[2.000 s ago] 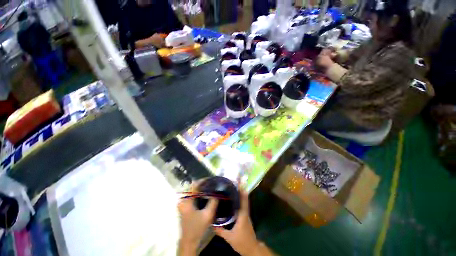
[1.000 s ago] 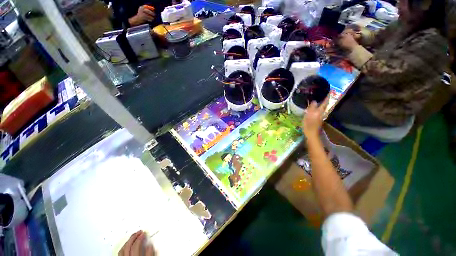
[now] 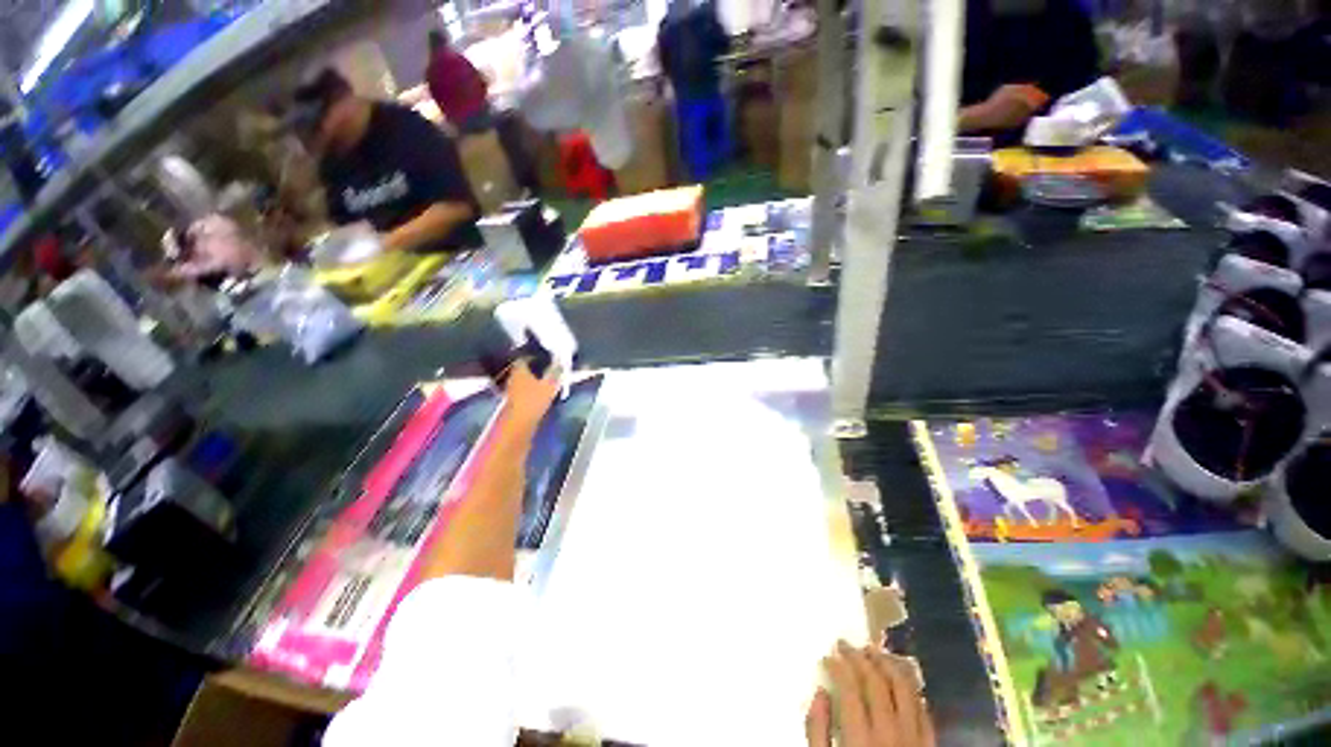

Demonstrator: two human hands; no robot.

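A white housing (image 3: 540,330) with a dark part is just beyond the far-left corner of the white work mat (image 3: 701,540). My left hand (image 3: 529,385) is at its lower part and appears closed on it; the fingers are blurred. My left arm, in a white sleeve, crosses the printed cardboard. My right hand (image 3: 872,701) is palm down at the mat's near-right edge, cut off by the bottom of the picture, with nothing visible in it. White housings with round dark openings (image 3: 1238,423) stand at the right, some cut off by the picture's edge.
Pink and dark printed cardboard (image 3: 358,591) lies left of the mat. A white post (image 3: 870,219) rises at its right. Picture mats (image 3: 1153,613) lie further right. An orange-red box (image 3: 642,222) sits across the dark bench. People work on the far side. A carton edge (image 3: 256,708) shows lower left.
The view has turned left. My right hand has left the rightmost housing and is by the mat. My left hand has moved from the mat to the housing at the far left. The black unit held earlier is gone from my hands.
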